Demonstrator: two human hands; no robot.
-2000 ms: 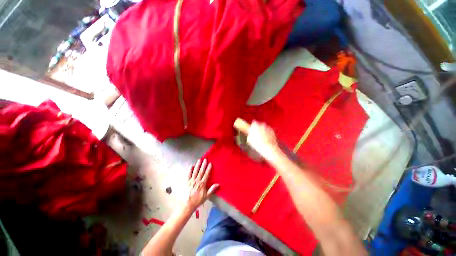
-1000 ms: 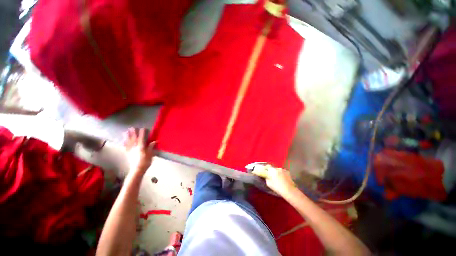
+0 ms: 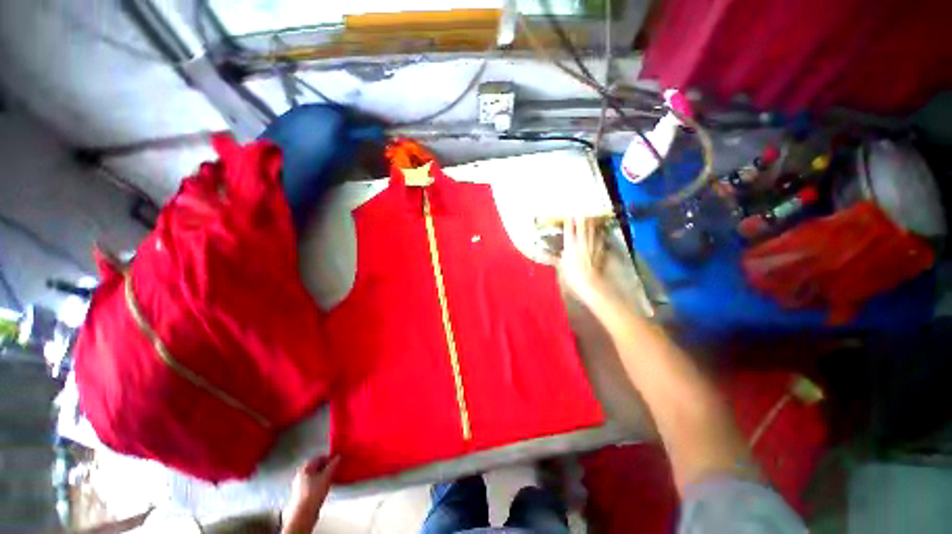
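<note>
A red sleeveless vest (image 3: pixel 402 302) lies flat on the off-white pressing table (image 3: pixel 616 391), its yellow-gold zipper closed down the centre and its collar away from me. My right hand (image 3: pixel 580 256) is closed on the steam iron (image 3: pixel 558 232), beside the vest's right armhole; the hand hides part of the iron. My left hand (image 3: pixel 311 488) is small at the lower edge, with its fingertips pinched at the vest's near left hem corner.
A large heap of red vests (image 3: pixel 209 323) lies at the table's left. A dark blue rounded bulk (image 3: pixel 308 151) is behind it. On the right, a blue surface (image 3: pixel 699 297) bears a spray bottle (image 3: pixel 649 151) and an orange-red bag (image 3: pixel 835 261). Red vests (image 3: pixel 637 485) hang lower right.
The view has turned, showing the wall and window. The iron in my right hand has moved from the near hem to the armhole side. My left hand is at the hem's left corner.
</note>
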